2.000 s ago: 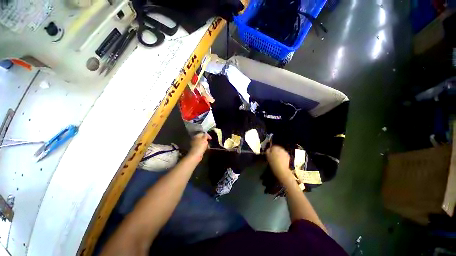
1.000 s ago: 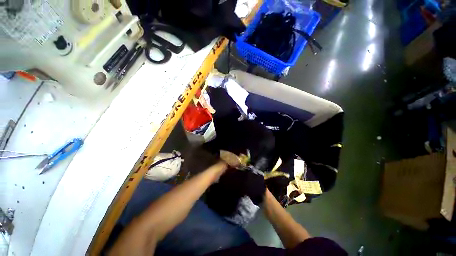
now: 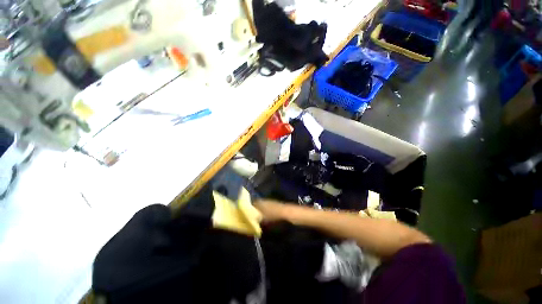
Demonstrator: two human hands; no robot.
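A large black bundle of garment pieces fills the bottom of the view and overlaps the white table's front edge. A pale yellow tag stands up on it, with a thin grey tie hanging below. A grey-white patterned patch shows on black fabric at the right. My right forearm reaches leftward across the bundle, and my right hand is at the tag, blurred, its fingers hidden, so its grip cannot be told. My left hand is not visible.
The sewing machine is at the upper left. Blue snips lie on the table. A work box with a beige rim holds black pieces. Blue baskets and a cardboard box are beyond.
The view has swung left toward the table. The black bundle has moved from beside the box to the table's front edge. My left forearm has gone out of sight; my right arm now reaches leftward.
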